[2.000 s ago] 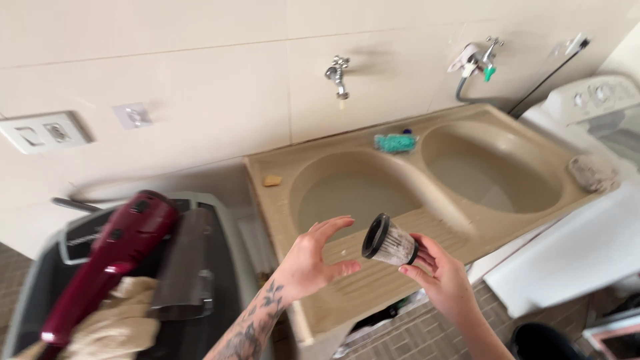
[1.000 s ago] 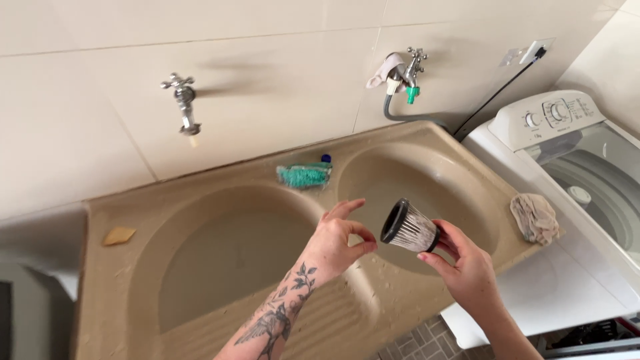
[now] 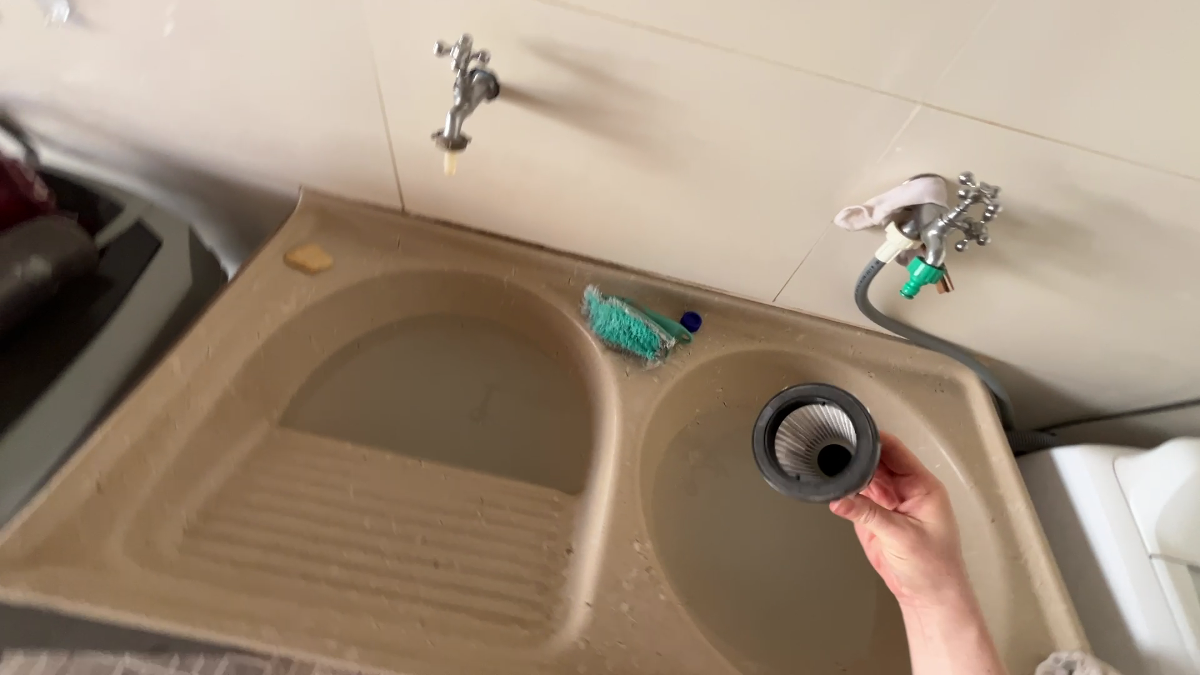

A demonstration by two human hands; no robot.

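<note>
A round pleated filter with a black rim is held in my right hand, its open end facing me and showing pale pleats inside. It hangs over the right basin of the beige double laundry sink. Fingers and thumb grip the filter at its lower right side. My left hand is out of view. On the ledge between the basins lies a teal scrubbing brush, with a small dark blue cap beside it. Both basins hold cloudy water.
A metal tap sticks out above the left basin. Another tap with a green hose connector, a cloth and a grey hose is above the right one. A yellowish piece lies on the left ledge. A white washing machine stands at right.
My left hand has left the view. My right hand still holds the filter, whose open end has turned toward me. The view has shifted.
</note>
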